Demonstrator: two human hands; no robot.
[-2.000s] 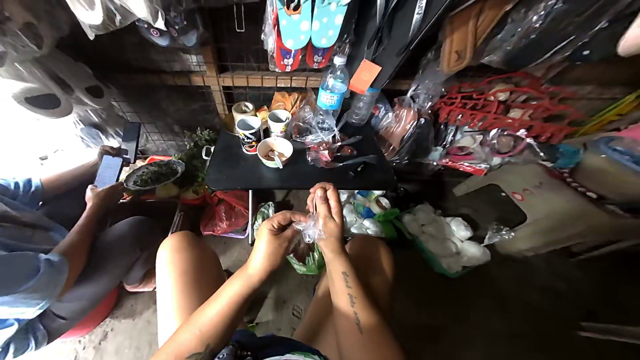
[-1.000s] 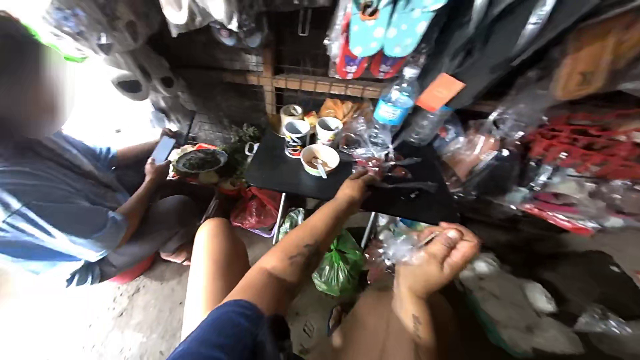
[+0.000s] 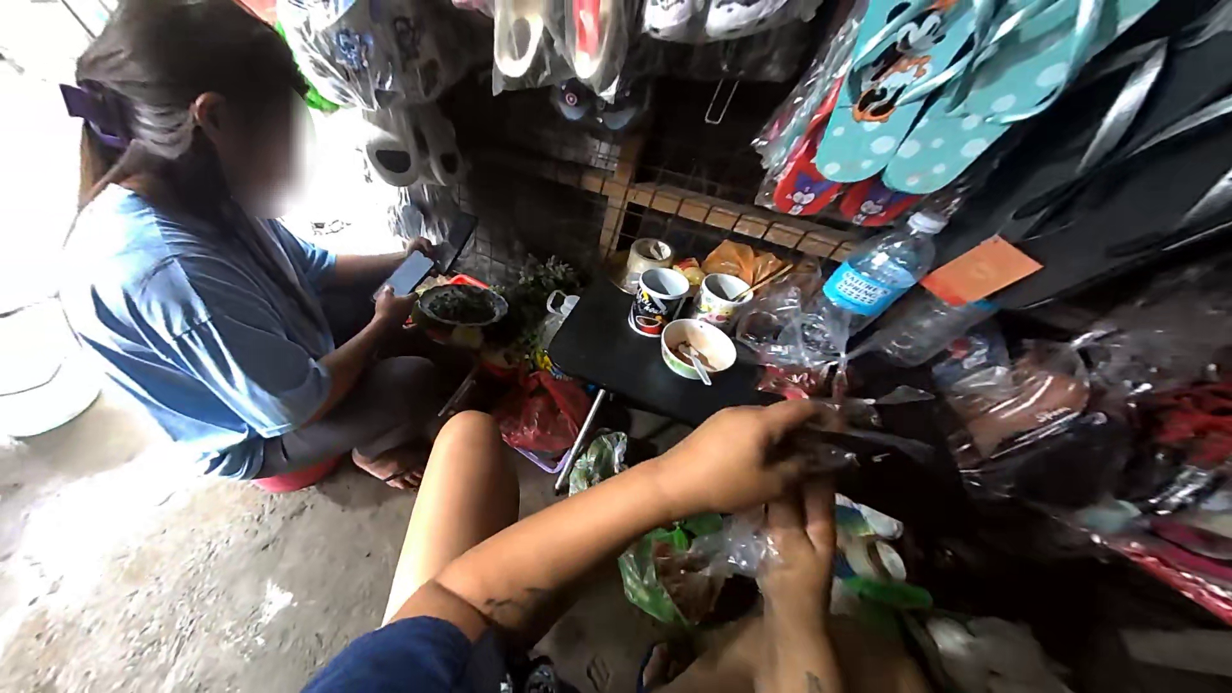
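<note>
My left hand [image 3: 736,457] is at the front edge of the black table [image 3: 616,337], its fingers closed on thin clear plastic [image 3: 866,433]; its fingertips are blurred. Just below and touching it, my right hand [image 3: 799,553] has its fingers pointing up and holds crumpled clear plastic [image 3: 741,547] at the palm. A bowl [image 3: 695,351] with a spoon and brown remains stands on the table, near two printed cups [image 3: 658,300] [image 3: 722,300] and a glass jar [image 3: 651,258]. A water bottle [image 3: 878,269] with a blue label stands behind the plastic bags.
A person [image 3: 202,318] in a blue shirt sits at left holding a phone [image 3: 408,274], near a plate of dark greens [image 3: 462,305]. Below the table are a red bag [image 3: 544,412] and a green bag [image 3: 664,577]. Polka-dot flip-flops [image 3: 905,106] hang above; wrapped footwear [image 3: 1020,404] lies at right.
One second ago my hands were apart, the left over the table and the right lower down with crumpled plastic; now they are together at the table's front edge. The view has swung left.
</note>
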